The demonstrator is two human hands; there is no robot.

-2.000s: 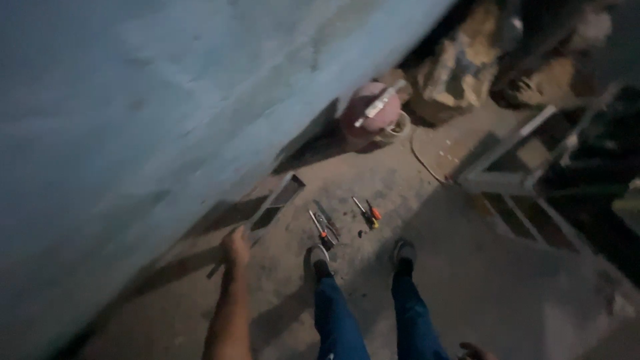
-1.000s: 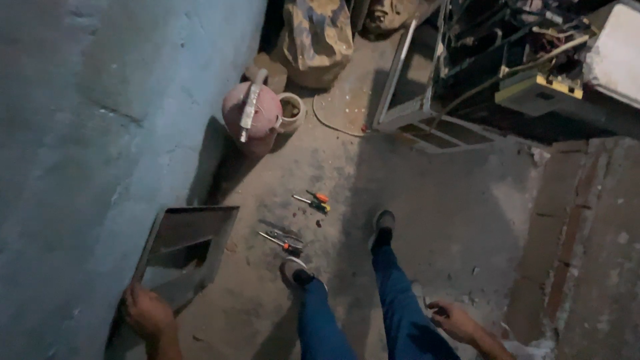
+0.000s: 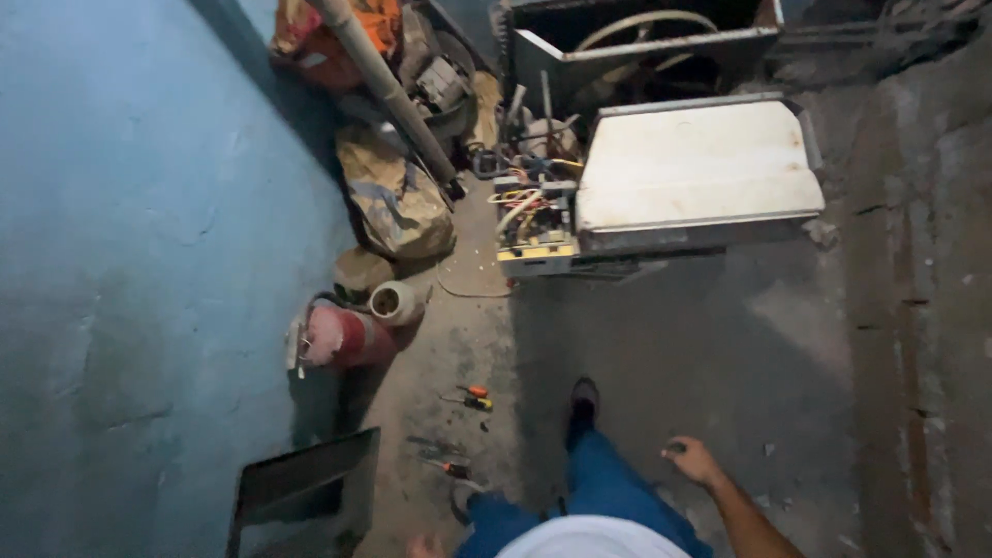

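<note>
My right hand point(image 3: 696, 460) is at the lower right over the floor, its fingers curled around a small dark object that I cannot name. At the bottom edge, my left hand point(image 3: 425, 545) shows only in part, near my left leg. To its left a dark metal frame panel point(image 3: 358, 488) leans by the blue wall, apart from the hand. Screwdrivers lie on the floor ahead of my feet: one with a yellow and black handle point(image 3: 478, 403), one with an orange handle point(image 3: 473, 390), and one with an orange and black handle point(image 3: 456, 470) nearer to me.
A red cylinder point(image 3: 349, 337) and a pale round container point(image 3: 395, 303) stand by the wall. Beyond them are a filled sack point(image 3: 399, 203) and a long pole point(image 3: 395, 101). Ahead stands an appliance with a white panel point(image 3: 697, 167) and exposed wiring point(image 3: 531, 217).
My left hand has let go of the metal frame panel, which it held one second ago. The view has turned and now shows more of the white-panelled appliance.
</note>
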